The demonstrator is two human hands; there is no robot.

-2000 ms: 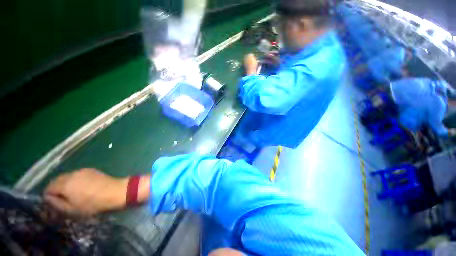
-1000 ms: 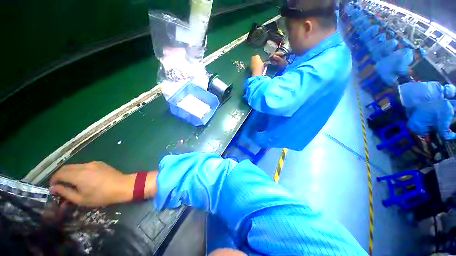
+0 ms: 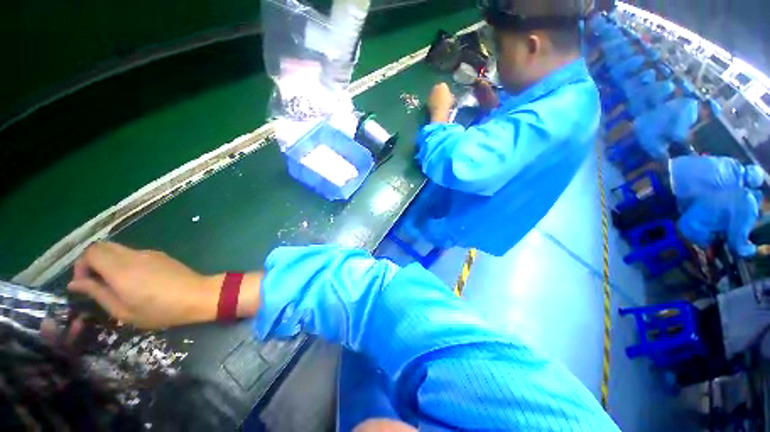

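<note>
My right hand (image 3: pixel 139 285), bare with a red wristband, is at the left over the green bench, fingers bent down. Whether its fingertips hold anything is hidden. A small blurred skin-coloured patch below them may be part of my left hand (image 3: pixel 66 327); the rest is not visible. A shiny silvery thing (image 3: pixel 29 305), cut off by the left edge, lies beside the fingers; I cannot tell what it is. A heap of small white pieces (image 3: pixel 139 359) lies below my right hand. A dark blurred shape covers the lower left corner.
A blue bin (image 3: pixel 342 187) with white contents stands on the bench (image 3: pixel 245 202), a clear plastic bag (image 3: pixel 295 80) behind it and a silvery spool (image 3: pixel 374 132) beside it. A person in blue (image 3: pixel 515 143) works beyond. Blue stools (image 3: pixel 667 329) and more workers are at right.
My right hand has risen slightly in the picture, and its fingers have shifted. More of the white heap shows below it. The view has shifted a little.
</note>
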